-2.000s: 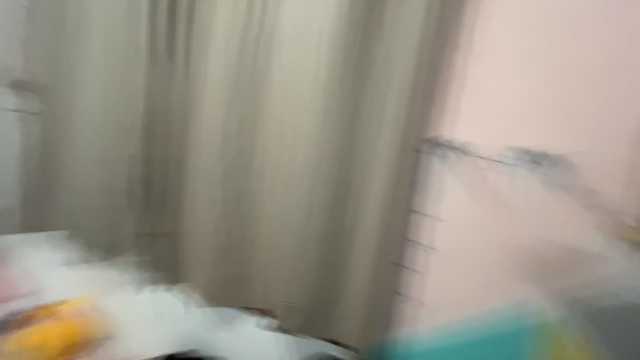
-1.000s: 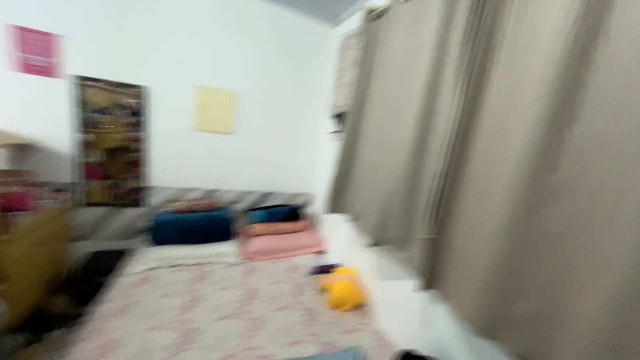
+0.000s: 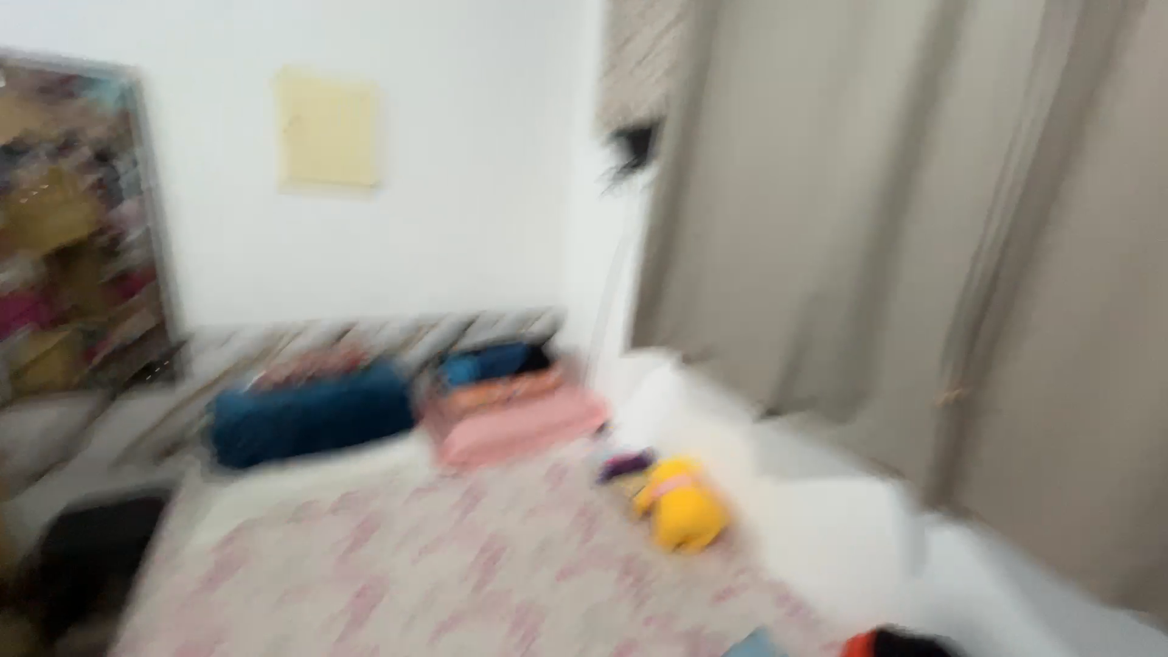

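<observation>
Neither my left hand nor my right hand shows in the head view. A bed with a pink-patterned sheet (image 3: pixel 438 547) fills the lower middle. Near its right edge lies a yellow stuffed thing (image 3: pixel 686 511), blurred, beside a small dark purple item (image 3: pixel 626 466). At the head of the bed are a dark blue folded blanket or pillow (image 3: pixel 315 415) and a pink pillow or folded cloth (image 3: pixel 520 424), with orange and blue cloths on top. A red and black item (image 3: pixel 899 643) and a light blue one (image 3: pixel 754 644) are cut off by the bottom edge.
Long grey-beige curtains (image 3: pixel 821 228) hang at the right, above white material (image 3: pixel 821 520) along the bed. A framed mirror (image 3: pixel 82 228) and a yellow sheet of paper (image 3: pixel 328 130) are on the white wall. A dark object (image 3: pixel 100 557) stands left of the bed.
The view has swung from the curtains and pink wall to the bed and white wall, where the bedding now appears larger. No hand appears in any frame.
</observation>
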